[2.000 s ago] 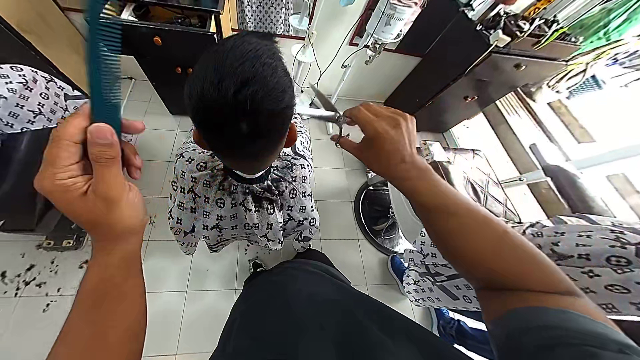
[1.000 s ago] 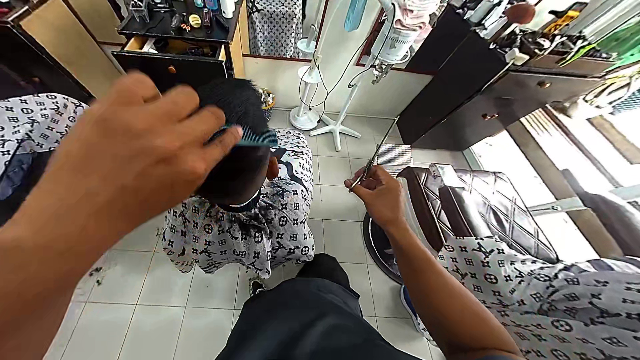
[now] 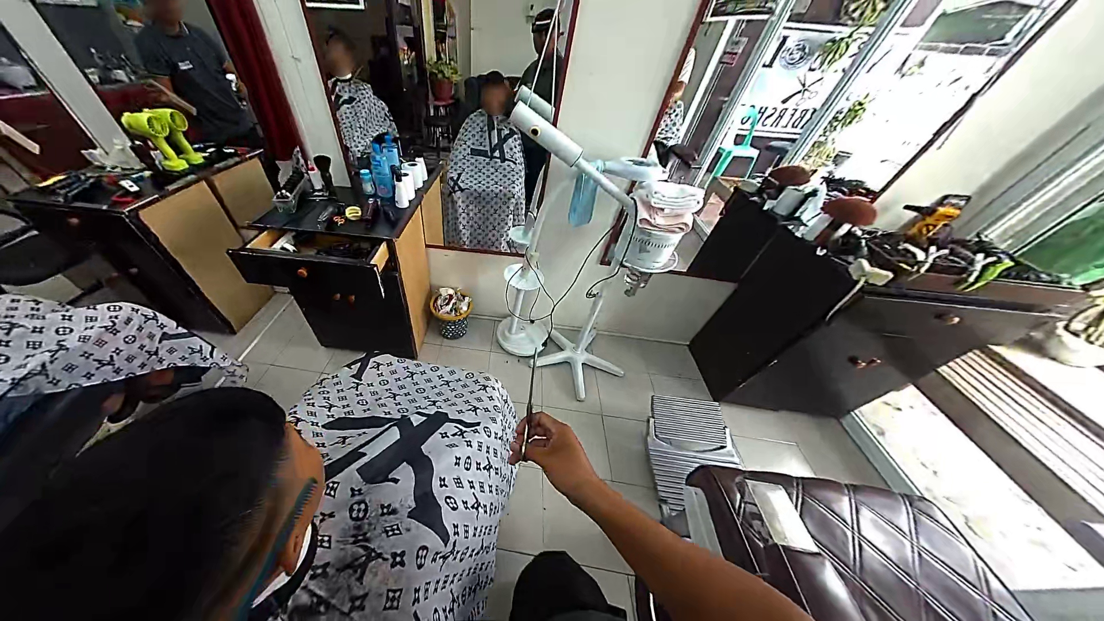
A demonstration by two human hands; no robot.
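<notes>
A person with short black hair [image 3: 155, 483] sits at the lower left under a white patterned barber cape [image 3: 405, 483]. My right hand [image 3: 552, 453] is beside the cape's right edge, its fingers closed on scissors [image 3: 531, 397] whose blades point up. A teal comb [image 3: 285, 539] lies slantwise against the side of the head, in front of the ear. My left hand is not visible, so its hold on the comb cannot be seen.
A brown quilted barber chair [image 3: 871, 535] stands at the lower right near its ridged footrest [image 3: 690, 431]. Ahead are a white wheeled stand [image 3: 586, 349], a small wastebasket [image 3: 451, 323] and a cabinet with an open drawer [image 3: 302, 267]. Another caped person [image 3: 103, 336] sits at left.
My left hand has gone out of view; it held the comb up at left two seconds ago. The comb is now low beside the head. The view has shifted strongly toward the mirrors.
</notes>
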